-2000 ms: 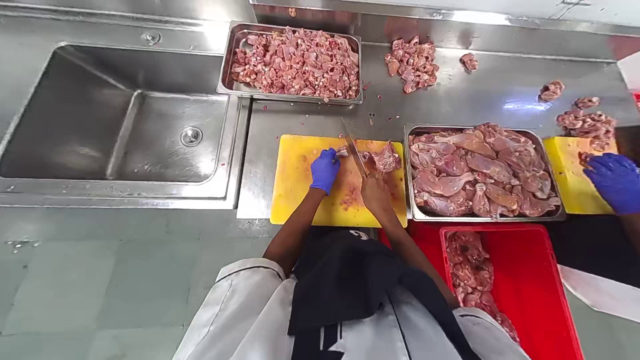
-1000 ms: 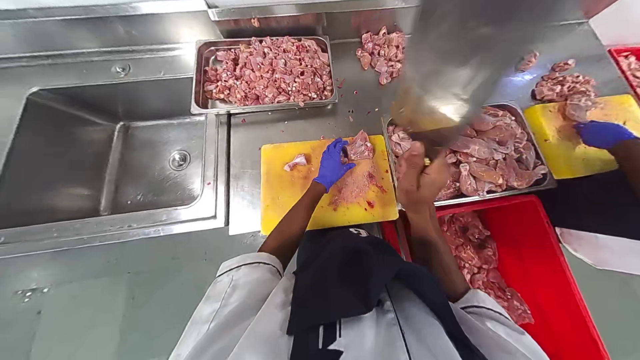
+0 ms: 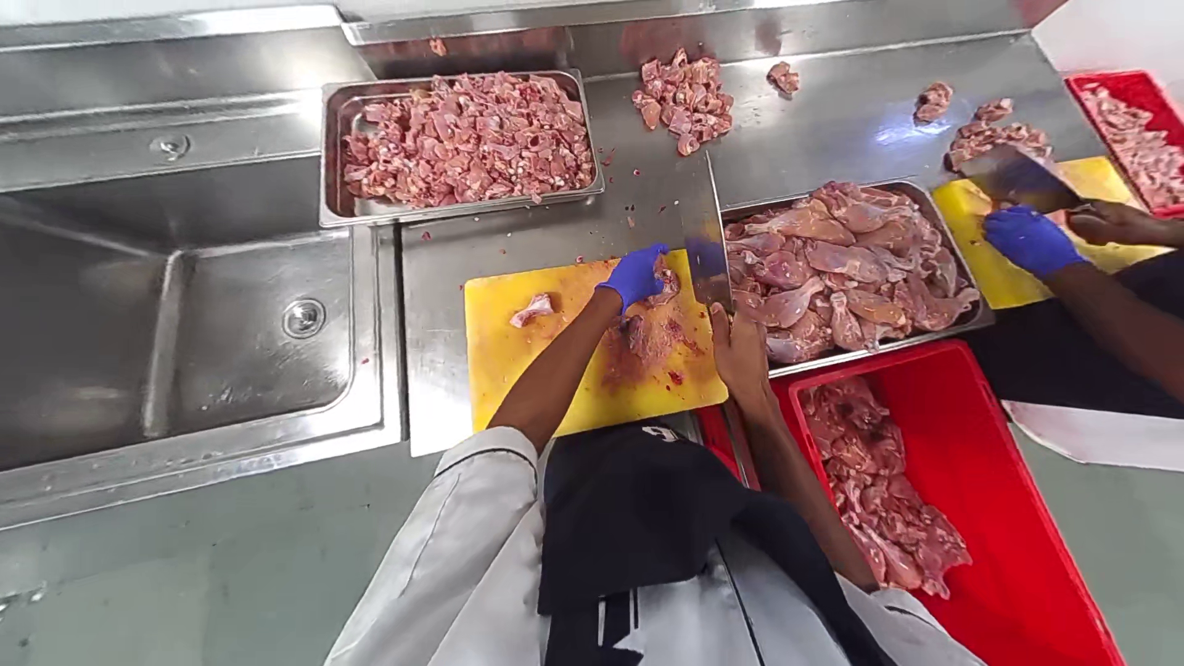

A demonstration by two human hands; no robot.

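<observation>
My left hand (image 3: 635, 277), in a blue glove, grips a piece of raw chicken (image 3: 664, 283) on the right part of a yellow cutting board (image 3: 592, 407). My bare right hand (image 3: 740, 351) is closed around the handle of a cleaver (image 3: 709, 242), whose broad blade stands above the board's right edge, beside the chicken. A small chicken piece (image 3: 532, 310) lies at the board's upper left. Meat scraps and red smears mark the board around my left hand. The cleaver's handle is mostly hidden by my fingers.
A steel tray (image 3: 592, 180) of chopped chicken stands behind; another tray (image 3: 982, 319) of chicken legs is right of the board. A red crate (image 3: 980, 462) with chicken sits below it. The sink (image 3: 250, 370) is at left. A co-worker's gloved hand (image 3: 1029, 242) and knife (image 3: 1017, 178) work at right.
The cleaver was low over the board two seconds ago, then raised and blurred close to the camera; now it is down at the board's right edge. The co-worker's knife has come into view.
</observation>
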